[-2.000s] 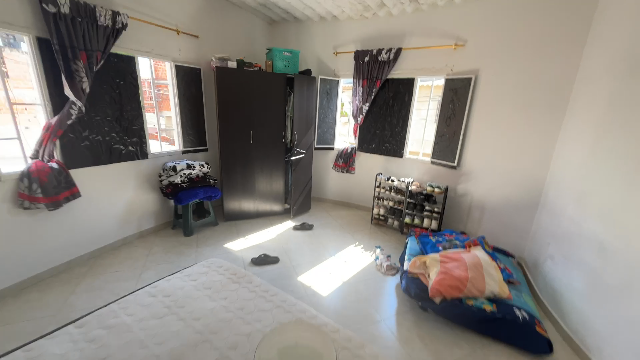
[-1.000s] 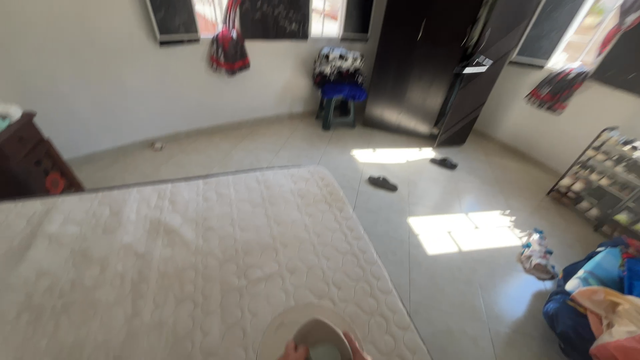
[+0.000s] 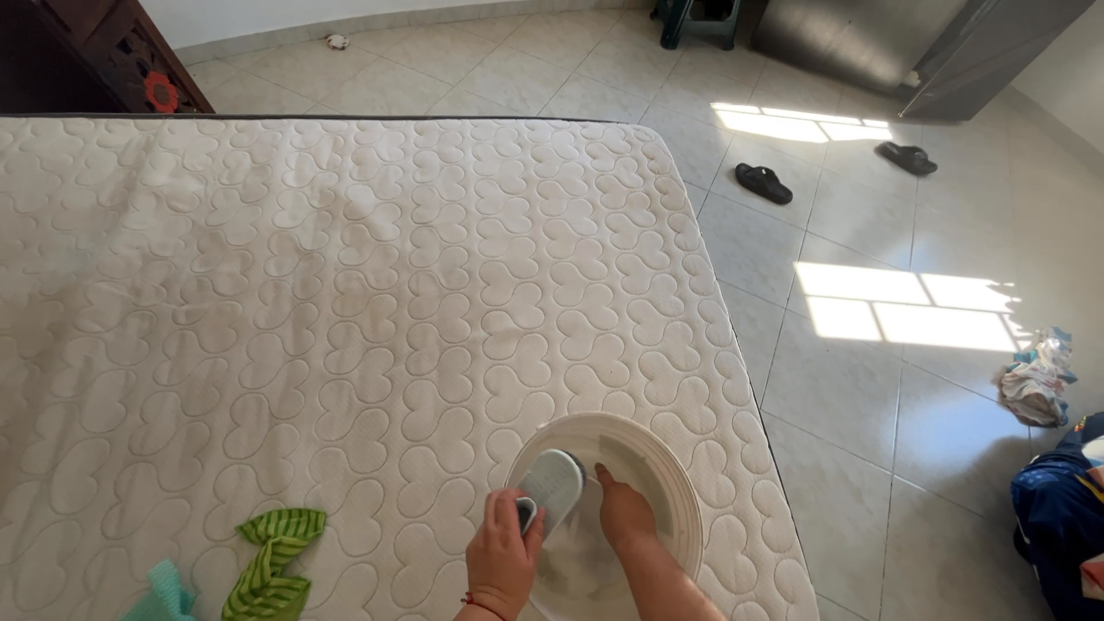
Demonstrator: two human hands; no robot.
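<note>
My left hand (image 3: 502, 552) grips a pale grey scrub brush (image 3: 561, 489) by its handle, tilted over the left side of a white plastic bucket (image 3: 690, 517). Inside the bucket's mouth is my right hand (image 3: 624, 513), its index finger extended toward the brush's bristle side; it holds nothing that I can see. The bucket stands on the quilted mattress (image 3: 362, 285) near its right edge. On the mattress to the left lie a green striped cloth (image 3: 272, 561) and, at the bottom edge, part of a turquoise cloth (image 3: 164, 595).
Black slippers (image 3: 763, 184) lie on the tiled floor beyond the mattress. A crumpled cloth (image 3: 1038, 379) and a dark blue bundle (image 3: 1056, 509) are at the right. Dark wooden furniture (image 3: 129, 52) stands at the upper left, a green stool (image 3: 700, 26) and dark wardrobe (image 3: 849, 39) at the top.
The view has swung down and left onto the mattress. Both hands, at the bucket's rim one second ago, are now over and inside its mouth, and the brush shows in my left hand.
</note>
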